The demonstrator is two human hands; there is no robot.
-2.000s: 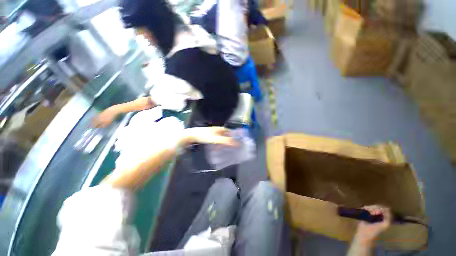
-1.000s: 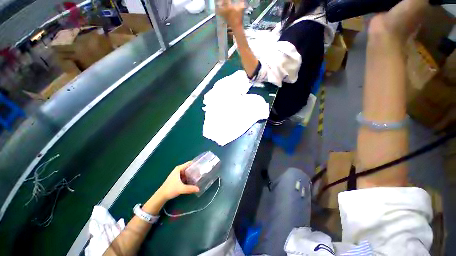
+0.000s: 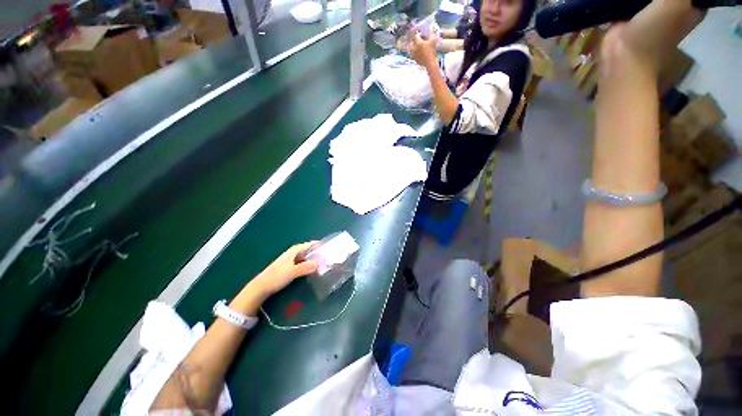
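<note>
My left hand holds a clear plastic housing by its left side on the dark green bench. White parts show inside the housing. A thin white lead wire loops from it over the bench, around a small red mark. My right hand is raised at the top right, cut off by the frame's upper edge. It is closed around a black electric screwdriver, held away from the housing. The screwdriver's left end shows; its tip is not clear.
White cloth or wrapping lies on the bench beyond the housing. A seated person works further along. Loose wire leads lie on the green belt at left, behind a pale rail. A black cord crosses my right forearm. An open carton stands low right.
Since two seconds ago, my left hand has brought the housing onto the bench and my right hand has risen from the carton with the screwdriver. Over the last second both hands stay nearly still; the neighbour's head appears.
</note>
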